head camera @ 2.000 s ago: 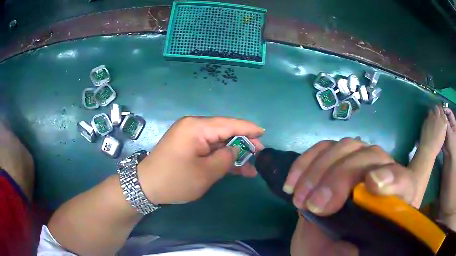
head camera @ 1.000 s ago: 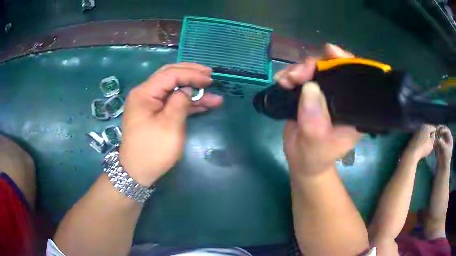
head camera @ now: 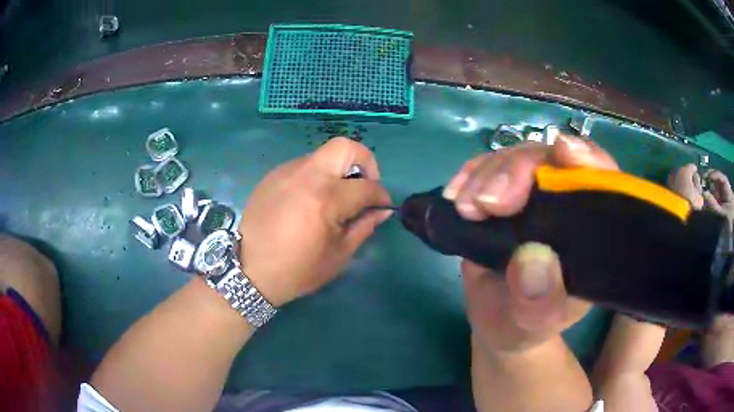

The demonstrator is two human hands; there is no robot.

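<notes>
My left hand (head camera: 310,221), with a metal watch on the wrist, is closed around a small housing (head camera: 353,171); only a pale bit of it shows between the fingers, and its board is hidden. My right hand (head camera: 523,249) grips the black electric screwdriver (head camera: 612,245) with its orange-yellow strip. The screwdriver's nose points left, and its thin bit (head camera: 392,209) reaches the fingertips of my left hand. Whether the bit touches a screw is hidden.
The green perforated tray (head camera: 338,71) lies at the back on the brown strip (head camera: 185,60), with dark screws (head camera: 342,129) below it. Several units (head camera: 168,220) lie left, more (head camera: 507,138) right, partly behind my right hand. Another person's hands (head camera: 698,185) are at the right edge.
Since one second ago, my left hand has moved right and turned, closing over the housing. The screwdriver has come lower, its bit now at my left fingers. The view has shifted slightly.
</notes>
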